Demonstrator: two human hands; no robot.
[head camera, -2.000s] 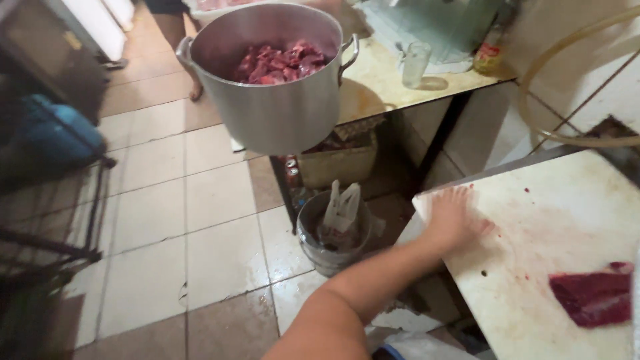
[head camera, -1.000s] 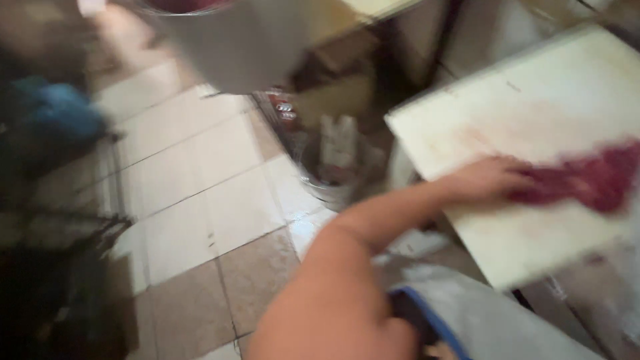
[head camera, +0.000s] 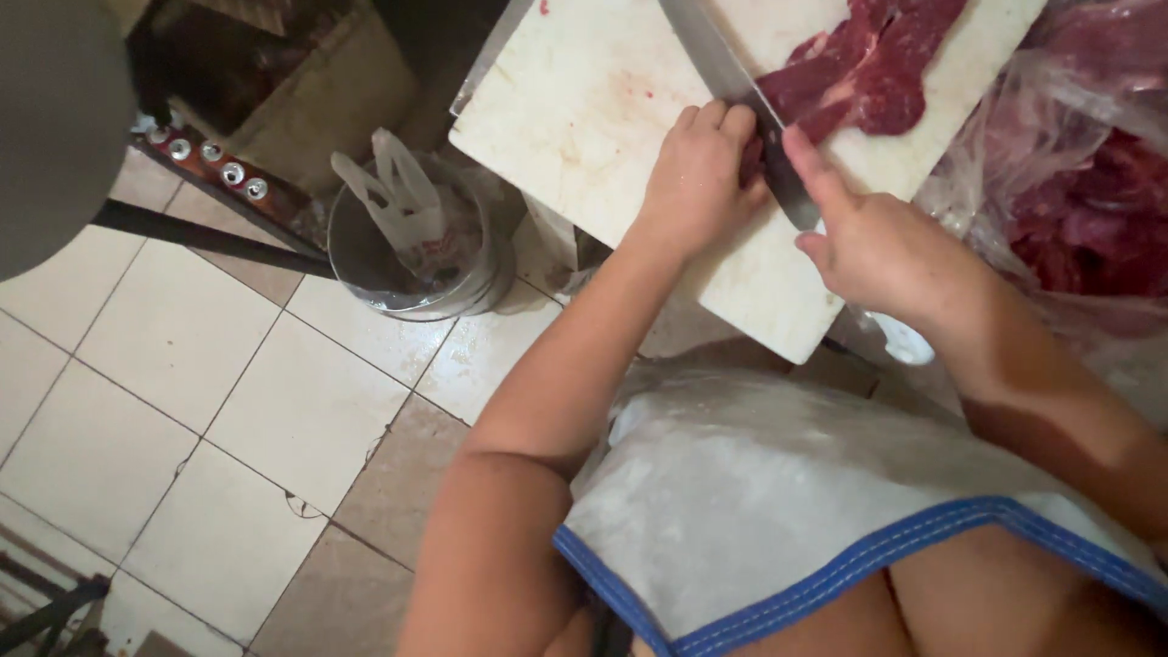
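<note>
Raw red meat (head camera: 871, 73) lies on a white cutting board (head camera: 584, 119) with small blood specks. A wide-bladed kitchen knife (head camera: 716, 55) crosses the board, its blade against the near end of the meat. My right hand (head camera: 876, 242) is closed around the knife's handle, whose white end shows below the palm, with the index finger stretched along the blade. On the other side of the blade, my left hand (head camera: 707, 173) presses its curled fingers on a small piece of meat (head camera: 751, 162), mostly hidden under them.
More raw meat (head camera: 1095, 219) in clear plastic lies right of the board. Left of it, a metal bucket (head camera: 493, 246) holding a plastic bag stands on the tiled floor (head camera: 301, 392), near several cans (head camera: 233, 173). A large grey pot (head camera: 55, 128) juts in at the upper left.
My right hand and the knife now show over the board. My left hand was flat on the board, then reached the meat, and now has its fingers curled beside the blade. The view has shifted.
</note>
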